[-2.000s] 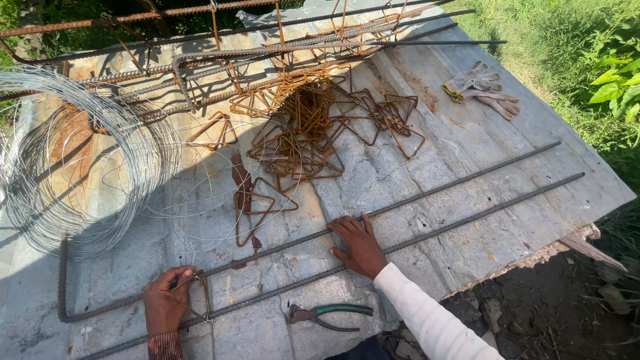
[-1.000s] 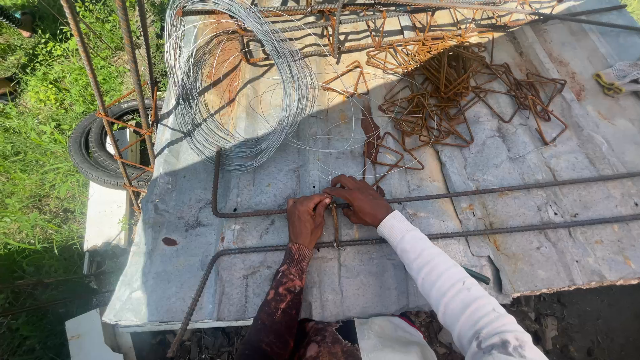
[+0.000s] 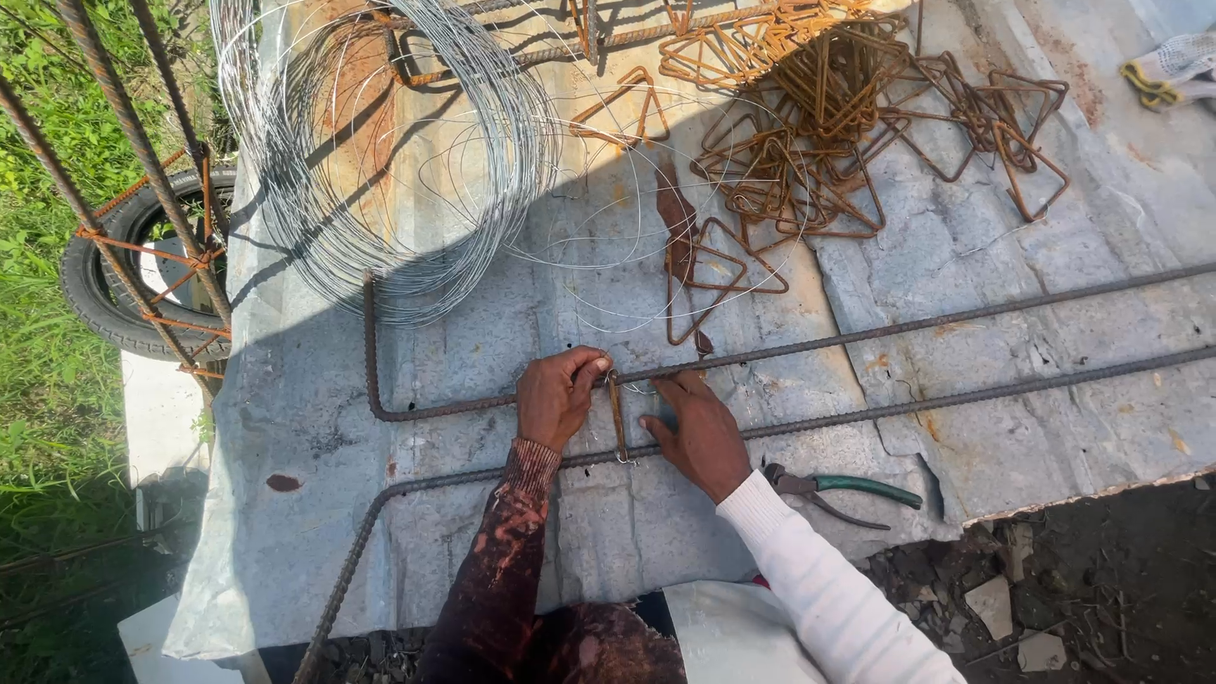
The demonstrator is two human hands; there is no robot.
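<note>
Two ribbed steel rebars, the upper one (image 3: 798, 352) and the lower one (image 3: 836, 417), lie across the metal sheeting, each with a bent left end. A rusty steel stirrup (image 3: 618, 418) spans them, with thin wire at its lower joint. My left hand (image 3: 556, 397) grips the upper rebar just left of the stirrup, thumb and forefinger pinched at its top corner. To the right, my right hand (image 3: 698, 432) rests with its fingertips at the upper rebar beside a short piece of tie wire (image 3: 638, 388). End-cutting pincers (image 3: 841, 494) with green grips lie by my right sleeve.
A large coil of galvanized wire (image 3: 518, 161) lies at the upper left, and a heap of rusty stirrups (image 3: 807, 142) at the top centre. Work gloves (image 3: 1178, 71) are at the upper right. Upright rebars (image 3: 142, 142) and a tire (image 3: 85, 304) stand beyond the sheeting's left edge.
My right hand has moved from beside my left hand to the right of the stirrup. Two seconds ago it lay farther right along the upper rebar. The view has shifted left since then.
</note>
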